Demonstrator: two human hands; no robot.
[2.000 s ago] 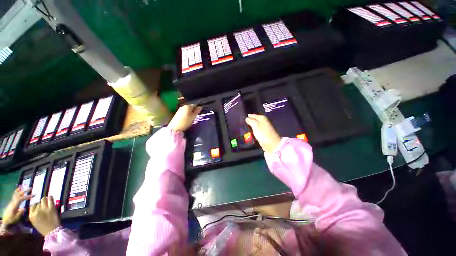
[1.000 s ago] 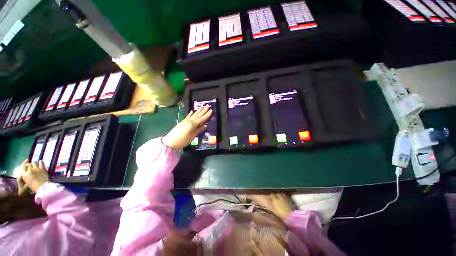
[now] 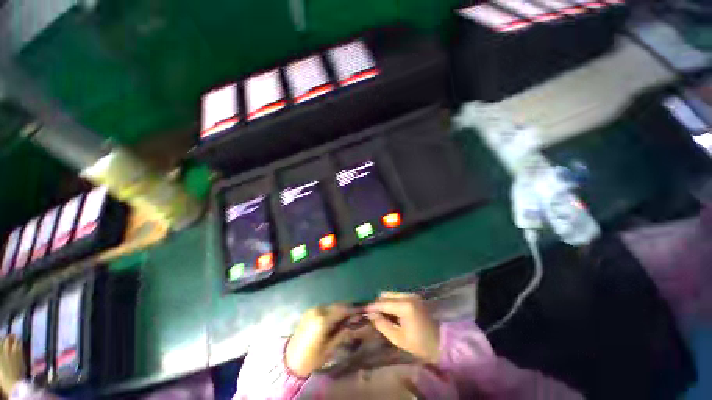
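Three smartphones lie side by side in the black foam tray [image 3: 434, 162]: left phone [image 3: 249, 233], middle phone [image 3: 305, 219], right phone [image 3: 363, 197]. Their dark screens show small white text and green and red-orange buttons. The tray's right slot holds no phone. My left hand [image 3: 314, 341] and my right hand [image 3: 407, 324] are close together at the bench's front edge, below the tray, fingers bent. A small dark thing seems to be between the fingers, but blur hides what it is and whether it is gripped.
A raised black rack of lit phones [image 3: 328, 109] stands behind the tray, another at the upper right. A white power strip [image 3: 507, 144] with an adapter [image 3: 529, 205] and white cable is at right. A wrapped post [image 3: 137, 183], more phone trays and a neighbour's hand [image 3: 11, 361] are at left.
My left hand has left the left phone and come down to the bench edge beside my right hand. The view has turned and shifted, so the tray sits further left and tilted.
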